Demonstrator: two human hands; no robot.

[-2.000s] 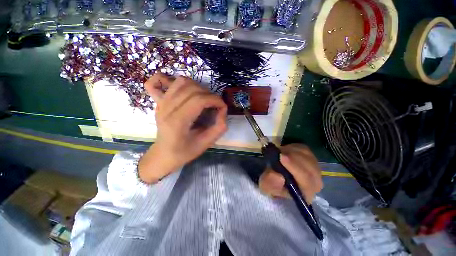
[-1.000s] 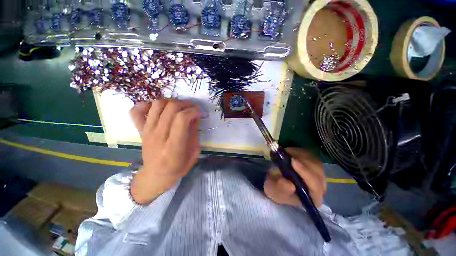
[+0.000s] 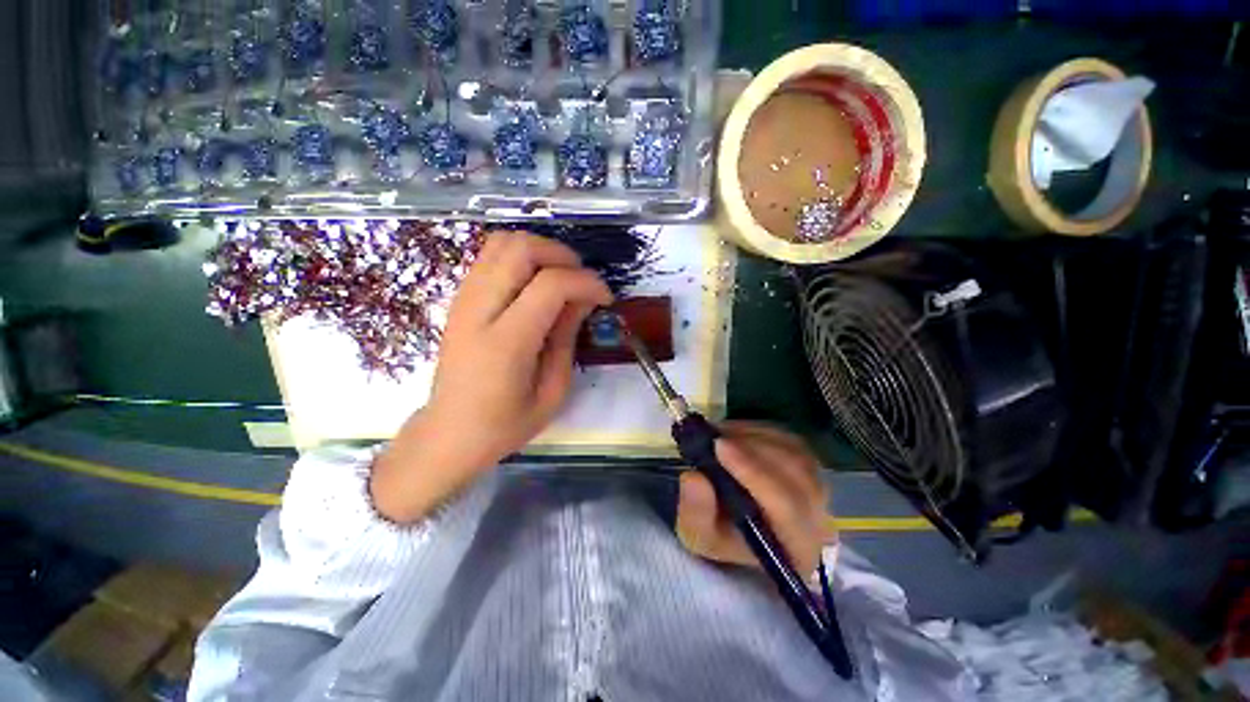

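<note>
My right hand (image 3: 761, 501) is shut on the black soldering iron (image 3: 747, 521), its metal tip at the small bluish circuit board (image 3: 606, 329). The board sits on the red-brown block (image 3: 648, 331), which lies on the white work sheet (image 3: 336, 384). My left hand (image 3: 500, 364) is at the left edge of the block, fingertips pinched close to the board. What the fingertips hold is too small to tell. A heap of silver parts with red leads (image 3: 350, 281) lies left, and a pile of black lead wires (image 3: 617, 254) lies behind the block, partly behind my left hand.
A clear blister tray (image 3: 411, 206) with bluish boards lies at the back. A large tape roll (image 3: 740, 206) holds silver bits. A smaller tape roll (image 3: 1014, 165) holds white tissue. A black fan with a round wire grille (image 3: 884, 384) stands at the right. Cardboard (image 3: 151, 617) shows lower left.
My left hand has moved right and forward from beside the heap to the board. The iron's tip stays at the board. The view has shifted, showing more of the blister tray.
</note>
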